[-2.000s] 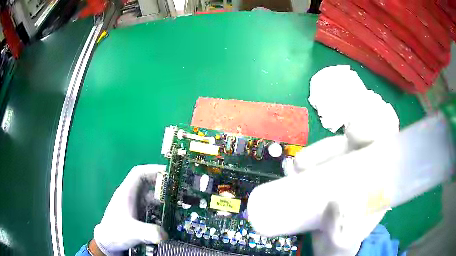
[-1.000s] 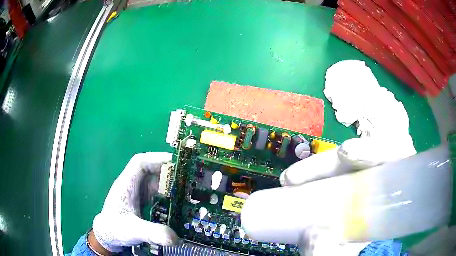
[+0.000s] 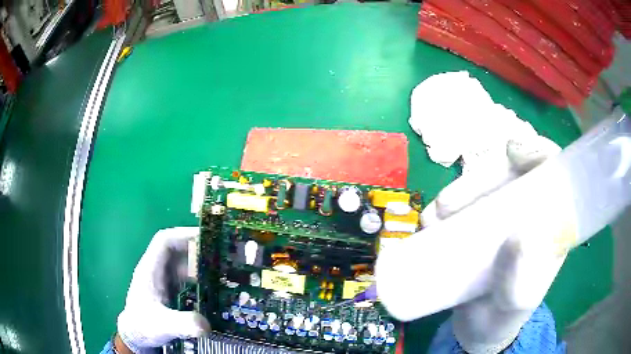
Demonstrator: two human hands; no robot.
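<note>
A green power supply board (image 3: 304,231) lies on a red foam pad (image 3: 328,152), which shows beyond its far edge. My left hand (image 3: 160,297), in a white knit glove, grips the board's left edge. My right hand (image 3: 495,276), also gloved, holds a fat white translucent dispensing syringe (image 3: 602,173), tilted down to the left. Its purple needle hub (image 3: 367,294) is over the board by a yellow-labelled transformer (image 3: 284,281). The needle tip is too small to tell. A ridged heat sink (image 3: 242,346) runs along the near edge. Small capacitors stand in rows beside it.
A crumpled white cloth (image 3: 456,114) lies on the green bench (image 3: 173,138) beyond my right hand. Stacked red foam pads (image 3: 512,48) stand at the far right. A metal rail (image 3: 86,152) and a dark green conveyor (image 3: 38,173) run along the left.
The view has shifted, so the board appears further left. My right hand and the syringe have moved right relative to the board, uncovering yellow capacitors and a second transformer. Both hands keep their holds.
</note>
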